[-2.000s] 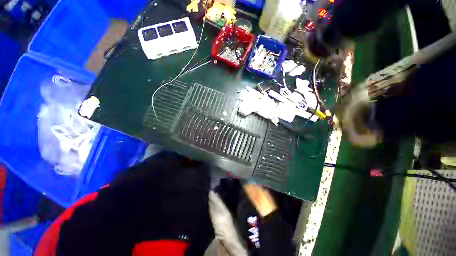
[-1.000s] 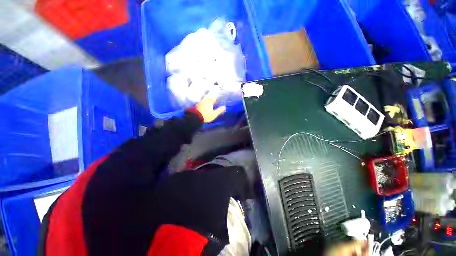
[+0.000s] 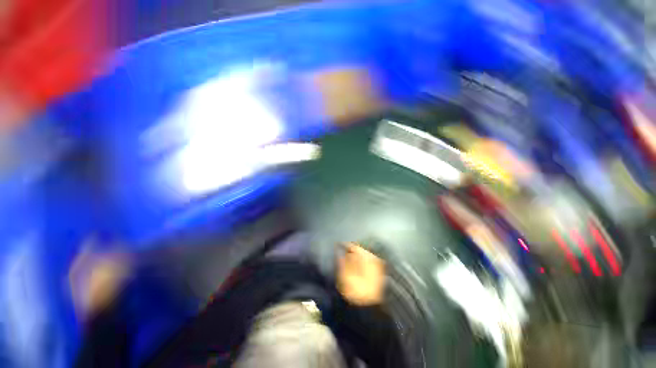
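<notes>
The view is heavily smeared by motion. My right hand (image 3: pixel 360 274), in a dark sleeve, shows low in the middle by the bench's near side; its fingers are not distinct. A skin-coloured blur at the far left, above a dark sleeve, looks like my left hand (image 3: pixel 102 279); whether it holds anything cannot be told. White bagged units (image 3: pixel 229 129) show as a bright patch in the blue bin (image 3: pixel 155 226). The white socket outlet strip (image 3: pixel 418 152) lies on the green bench top (image 3: pixel 345 162).
Blurred white leads and housings (image 3: pixel 471 295) lie on the bench's right side. Streaked red and blue trays (image 3: pixel 471 219) are behind them. Red glowing digits (image 3: pixel 588 248) show at the right. More blue crates stand behind the bench, and a red shape (image 3: pixel 47 54) is top left.
The camera has swung, smearing the view. My left hand is away from the bagged units, now at the far left. My right hand shows nearer my body, away from the white parts.
</notes>
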